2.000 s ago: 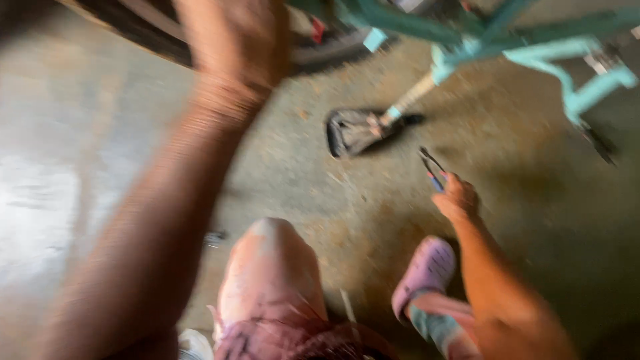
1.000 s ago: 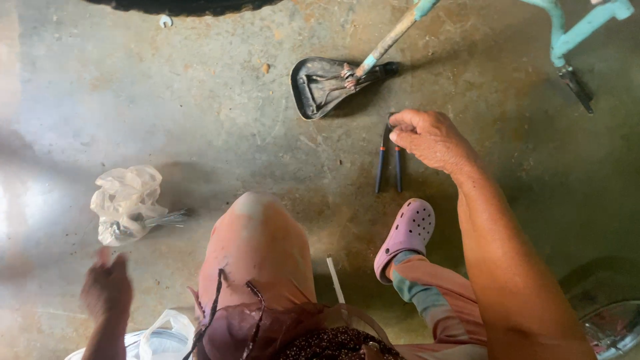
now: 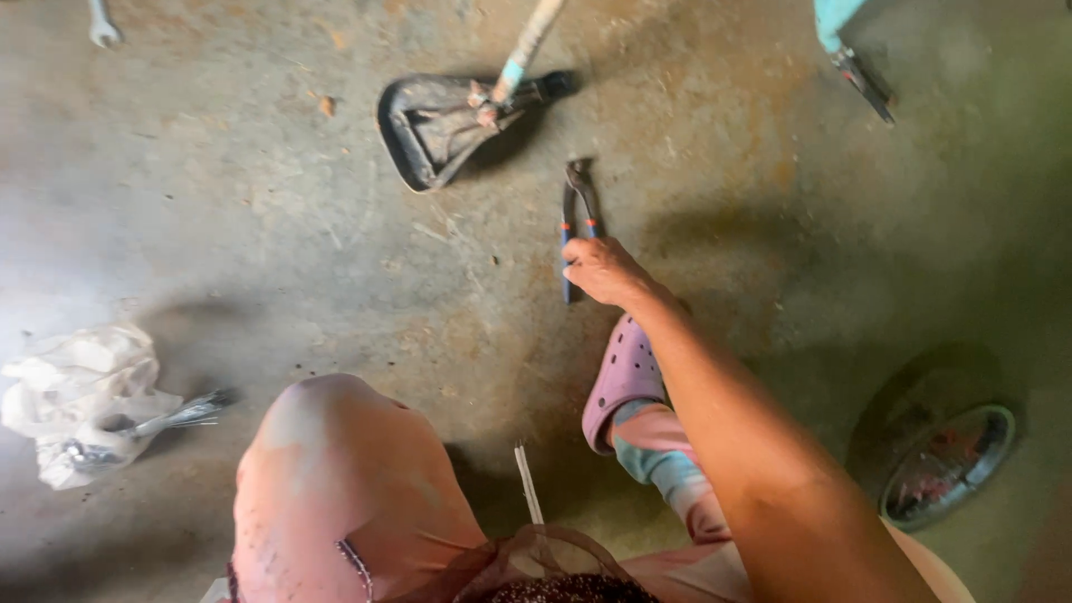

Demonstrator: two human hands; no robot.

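My right hand has its fingers around one blue handle of a pair of pliers, whose jaws point away from me near the concrete floor. Beyond them rests an upturned black bicycle saddle on its worn, partly teal seat post. A pink clog is on my foot just below the hand. My left hand is out of the frame.
At the left lies a clear plastic bag with thin metal spokes sticking out. An open-end wrench is at the top left. A teal frame end reaches in at the top right. A round container sits at the lower right.
My right hand has moved from the head of the pliers down to their handles. My left hand, low at the left a second ago, has gone out of view. The view has shifted.
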